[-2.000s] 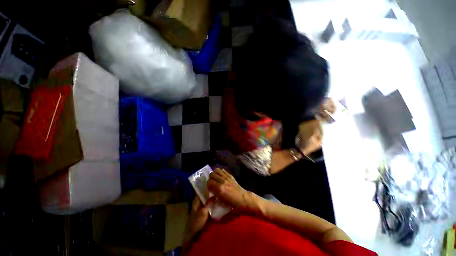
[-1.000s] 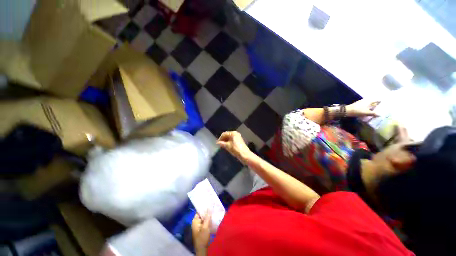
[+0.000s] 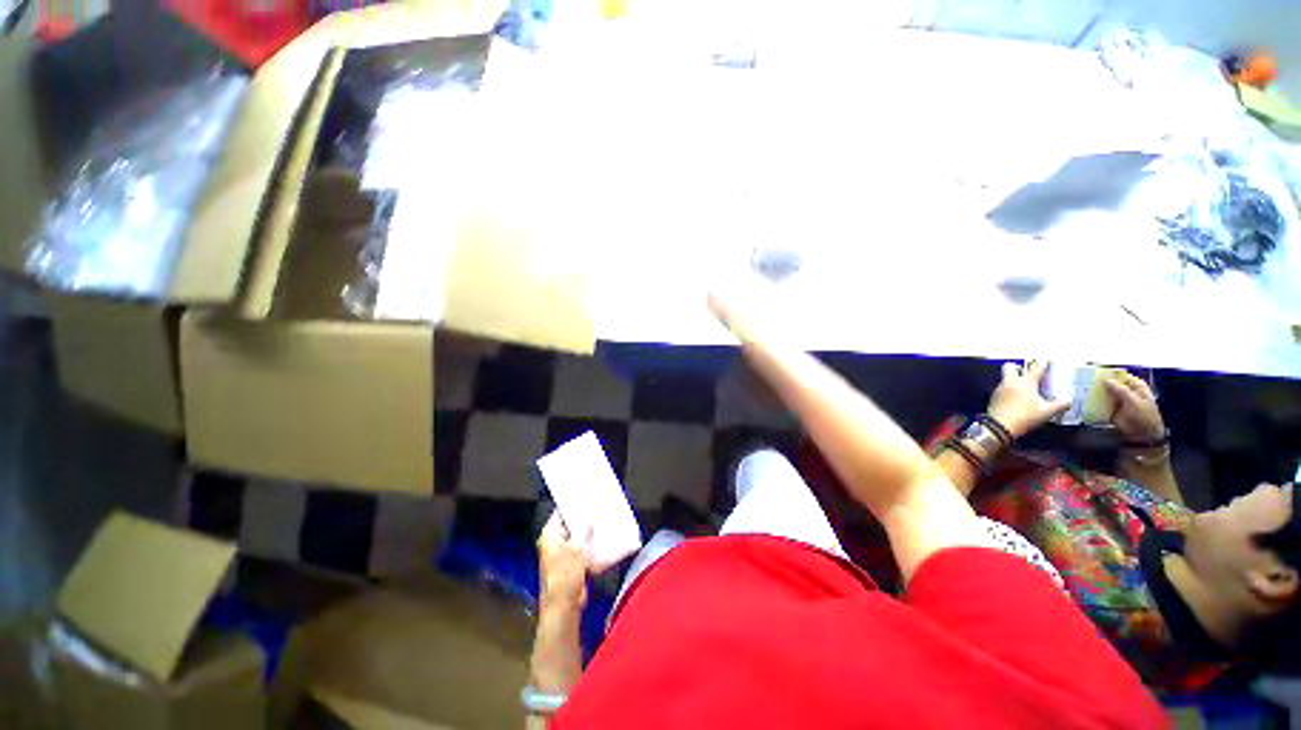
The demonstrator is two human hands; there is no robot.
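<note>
My left hand [image 3: 565, 559] holds a white product box [image 3: 591, 499] by its lower left edge, over the checkered floor. My right hand [image 3: 725, 311] reaches over the near edge of the white table [image 3: 870, 321]. It is washed out by glare, and I cannot tell whether it holds anything. A small round grey item [image 3: 778, 263] lies on the table just beyond it.
A large open carton [image 3: 307, 407] with clear-wrapped white bundles [image 3: 414, 178] stands left of the table. A coworker [image 3: 1099, 528] sits at the right, holding a small item. Bagged cables [image 3: 1241, 221] lie far right. More cartons [image 3: 143, 592] are lower left.
The view has swung to the table and large carton. My right hand has moved from above the floor to the table edge. My left hand still holds the white box.
</note>
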